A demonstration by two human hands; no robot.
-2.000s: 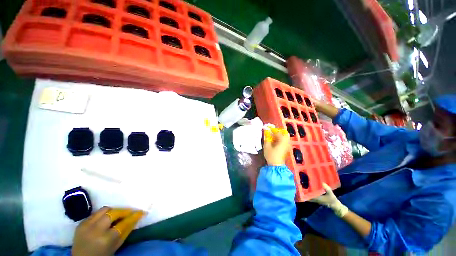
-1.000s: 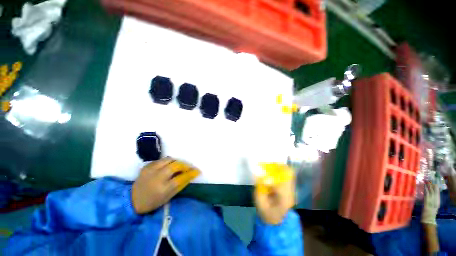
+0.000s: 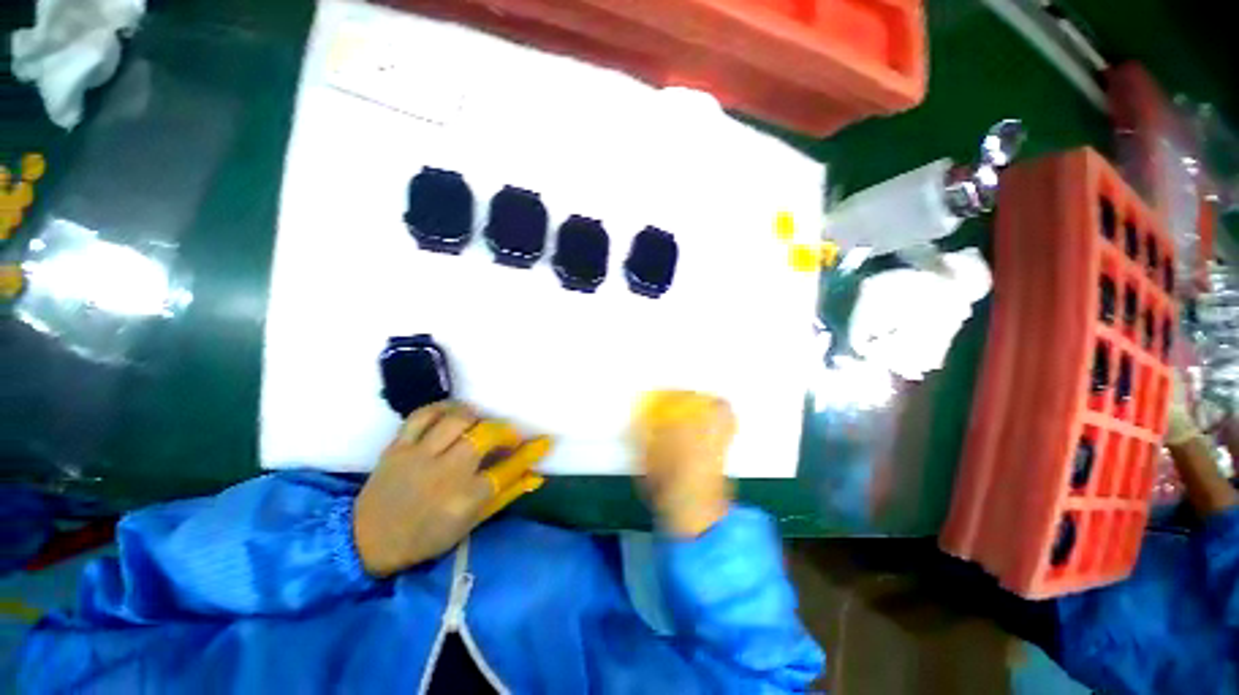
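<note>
A black octagonal watch case (image 3: 415,367) lies on the left of the white work pad (image 3: 544,373). My left hand (image 3: 442,482), with yellow finger cots, has its fingers closed at the lower edge of this case. Four similar parts stand in a row above it, one being another watch case (image 3: 516,226). My right hand (image 3: 689,455) is blurred over the pad's lower right, its yellow-covered fingertips bunched together. Whether it holds anything cannot be made out.
An orange foam tray (image 3: 815,61) stands beyond the pad and another foam tray (image 3: 985,367) at right. A white wipe (image 3: 913,315) and a dispenser bottle (image 3: 904,211) lie between. Another wipe (image 3: 75,54) and yellow finger cots (image 3: 14,204) are at far left. A coworker's arm (image 3: 1202,475) is at right.
The view has turned back from the right-hand tray and coworker. My right hand has moved from beside the wipe and right tray to over the pad. My left hand stays at the same case.
</note>
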